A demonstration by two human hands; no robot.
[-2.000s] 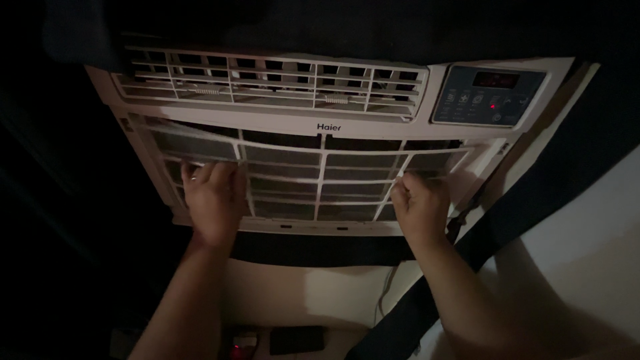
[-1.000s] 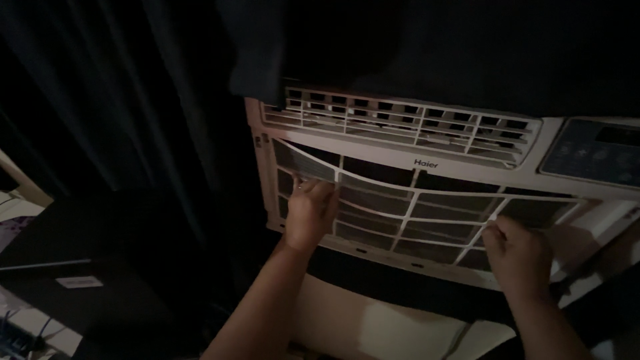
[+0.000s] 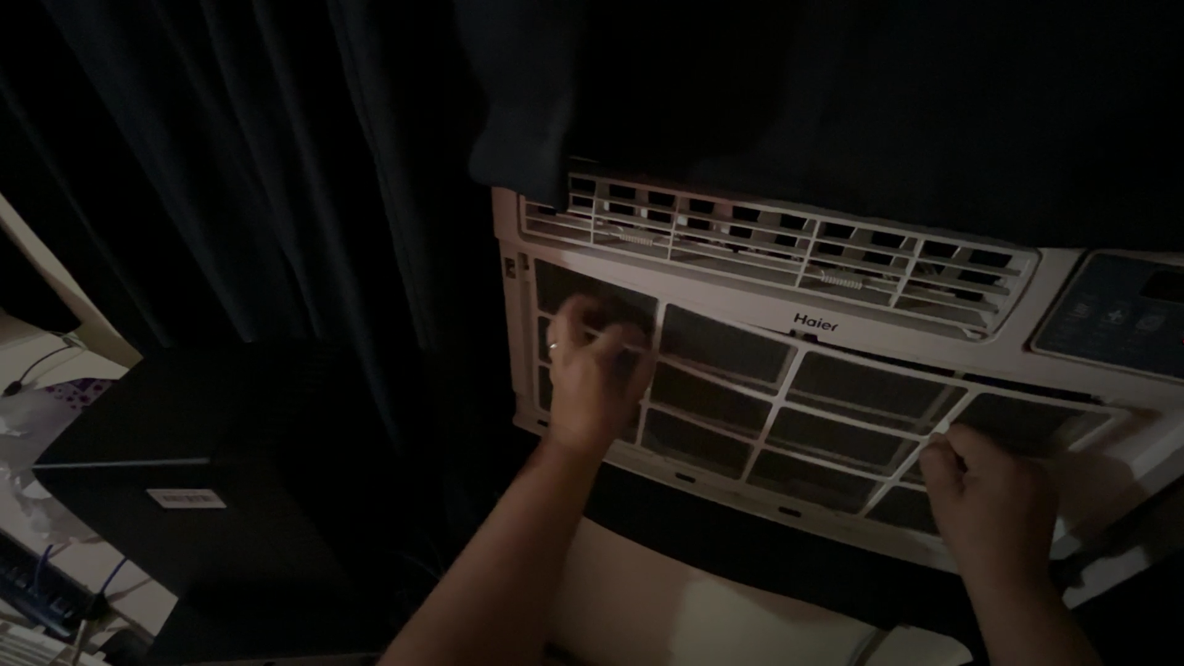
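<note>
A white Haier window air conditioner (image 3: 740, 294) fills the middle right, its louvred outlet (image 3: 740, 236) above and a mesh air filter with a white plastic grid frame (image 3: 780, 404) below. My left hand (image 3: 597, 370), with a ring on one finger, is at the filter's left part, fingers curled and blurred; whether it grips the grid is unclear. My right hand (image 3: 990, 490) pinches a rib of the filter frame near its right side. The filter's upper edge lies close beneath the outlet, with a thin dark gap at the right. The control panel (image 3: 1119, 314) sits at the upper right.
Dark curtains (image 3: 277, 166) hang at the left, and dark cloth (image 3: 832, 111) drapes over the unit's top. A black box-shaped case (image 3: 185, 481) bearing a label stands at the lower left. Beside it are cables, a keyboard (image 3: 32, 583) and a crumpled plastic bag (image 3: 42, 444).
The filter's upper edge, bowed away from the unit a second ago, now lies straighter and nearer the outlet. My left hand's fingers have loosened. The view has swung left.
</note>
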